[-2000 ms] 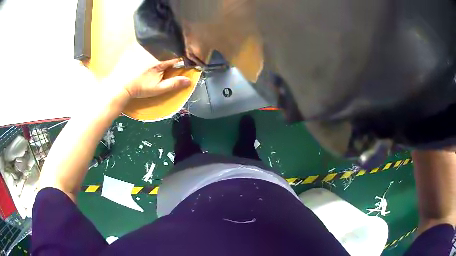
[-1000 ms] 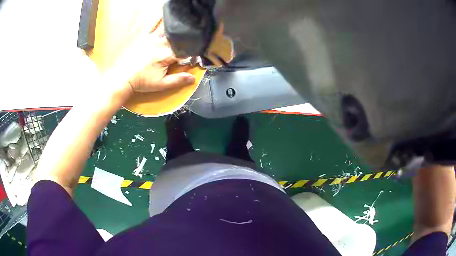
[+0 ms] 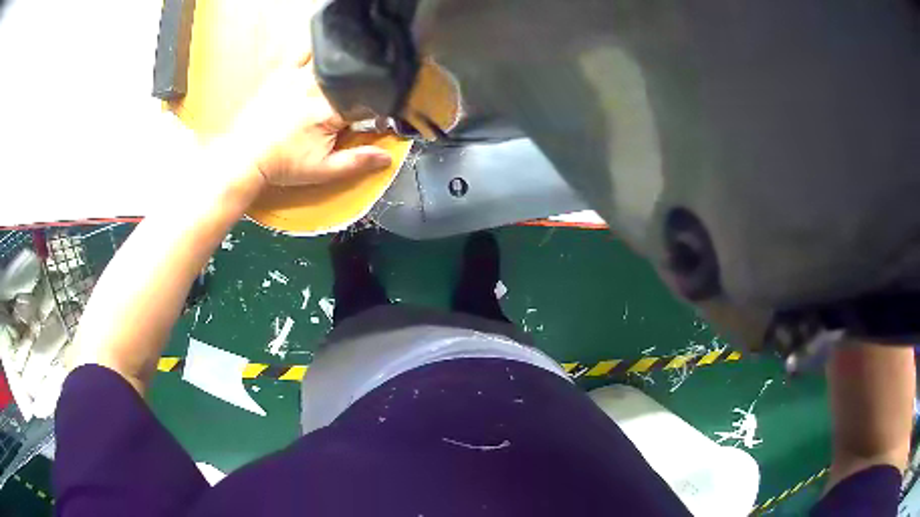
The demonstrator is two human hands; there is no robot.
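The tan-orange pattern template lies at the table's near edge, its rounded end towards me. My left hand rests on it, palm down, thumb apart; its fingertips are partly hidden by the cutter. The cloth cutting machine fills the upper right, close to the camera. Its grey base plate lies right of the card's rounded end, with fine threads between them. The blade is not clearly visible. My right forearm shows at the right edge, but the right hand is hidden behind the machine.
A black pattern weight lies on the card's left side. The white table has a red edge. A wire trolley with white bundles stands lower left. White scraps lie on the green floor; a white bin stands lower right.
The machine's motor body has turned and shifted, with its front part moving right, then slightly back left. More base plate showed, then slightly less. My left hand has stayed on the card.
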